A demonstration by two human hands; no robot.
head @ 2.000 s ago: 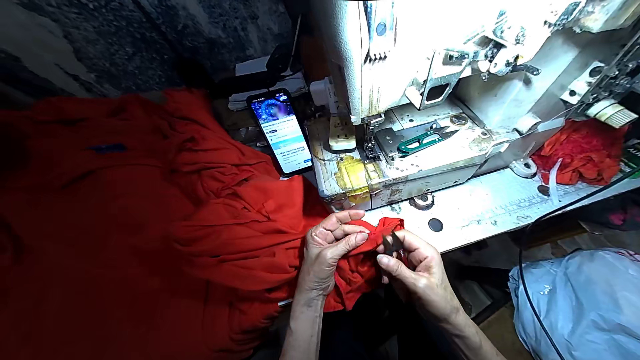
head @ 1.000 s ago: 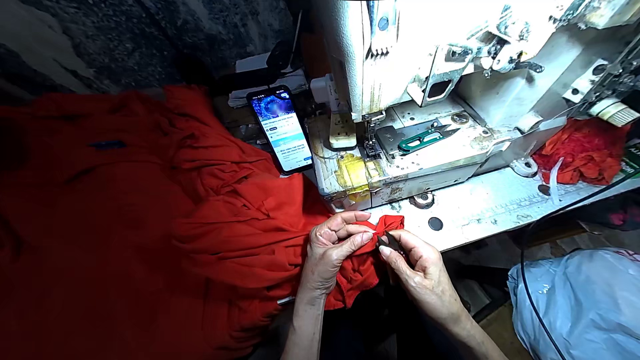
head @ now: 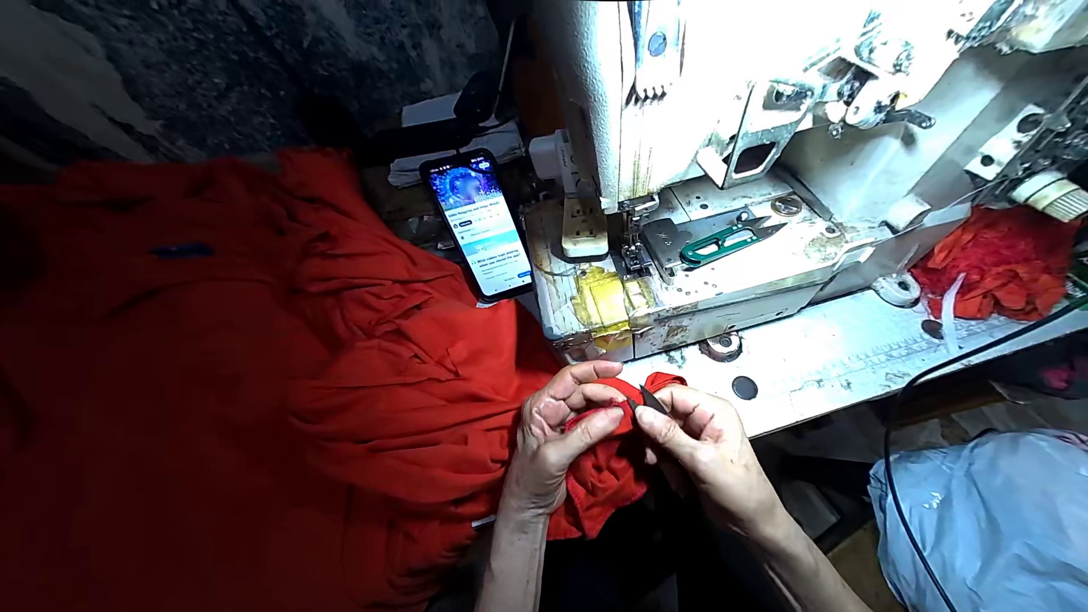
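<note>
My left hand pinches the edge of a red fabric garment between thumb and fingers, just in front of the sewing machine. In my right hand is a small dark pointed tool, seemingly thread snips, its two tips apart at the held fabric edge. Most of that tool is hidden by the fingers. The garment spreads in folds to the left, and part of it hangs below both hands. Green-handled thread snips lie on the bed of the industrial sewing machine, beside the presser foot.
A lit smartphone lies left of the machine, near papers. Red fabric scraps sit at the right of the white worktable. A black cable hangs in front of a pale blue plastic bag at the lower right.
The dark tips between my hands now show apart above the fabric edge, where my fingers mostly covered them before. My left fingers have shifted slightly on the fabric.
</note>
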